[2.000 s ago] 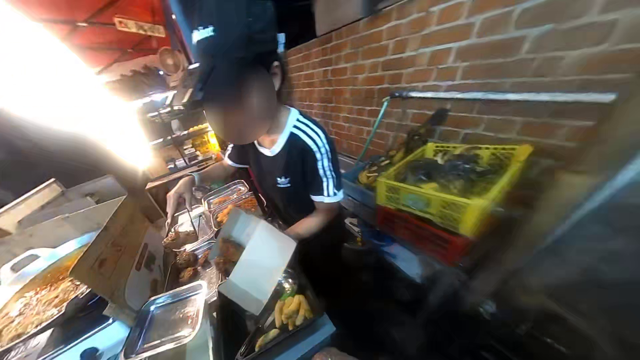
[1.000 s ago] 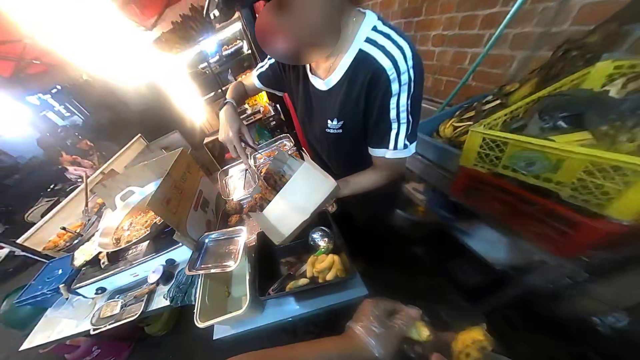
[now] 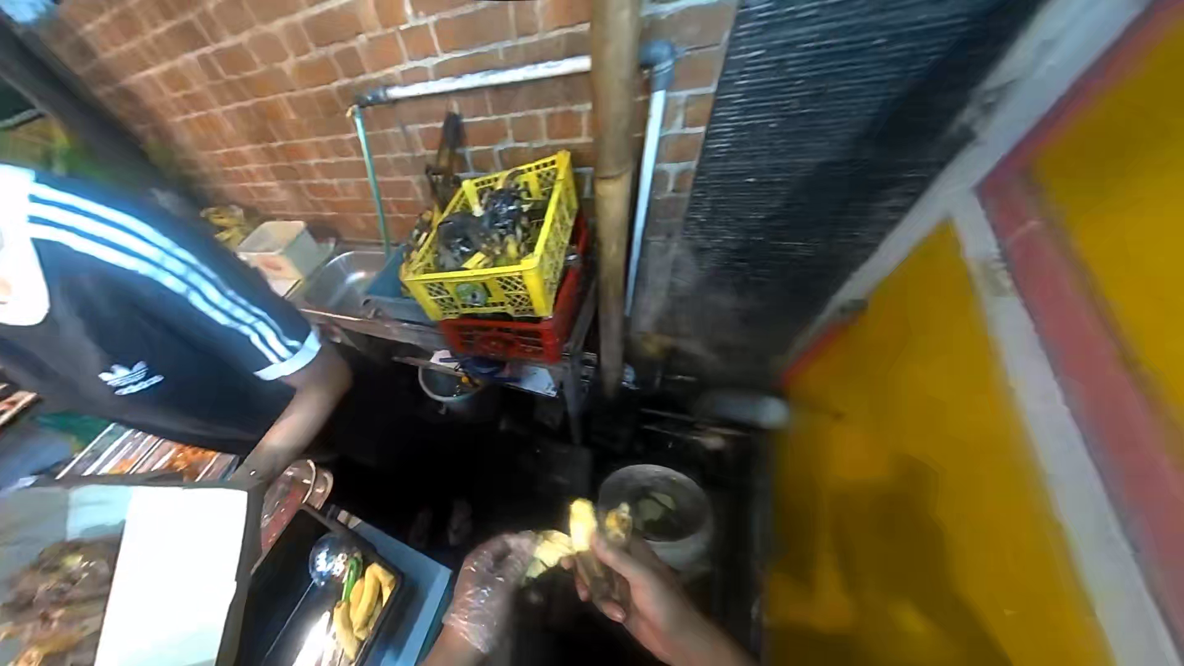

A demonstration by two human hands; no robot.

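My left hand [image 3: 486, 587], in a clear plastic glove, reaches up from the bottom centre. Its fingers are on a pale yellow piece of food [image 3: 549, 549], perhaps banana; the grip is blurred. Just right of it, my bare right hand [image 3: 638, 587] holds a partly peeled banana [image 3: 583, 525], with a darker yellow-brown piece [image 3: 618, 523] beside it. Behind the hands stands a round bucket [image 3: 689, 546] with greenish scraps inside. To the left, a black tray [image 3: 277, 592] holds several yellow bananas [image 3: 368, 597] and a shiny metal ladle or ball [image 3: 330, 559].
A person in a black striped shirt [image 3: 157, 305] stands at the left, behind an open white box [image 3: 176, 564]. A yellow crate [image 3: 499, 287] sits on a red crate [image 3: 504, 340] by a metal sink [image 3: 342, 282]. A bamboo pole [image 3: 613, 203] rises in front of the brick wall.
The view has swung far to the right. Both hands, low at the edge one second ago, now show more fully with the food between them. The bucket and yellow panels have come into view.
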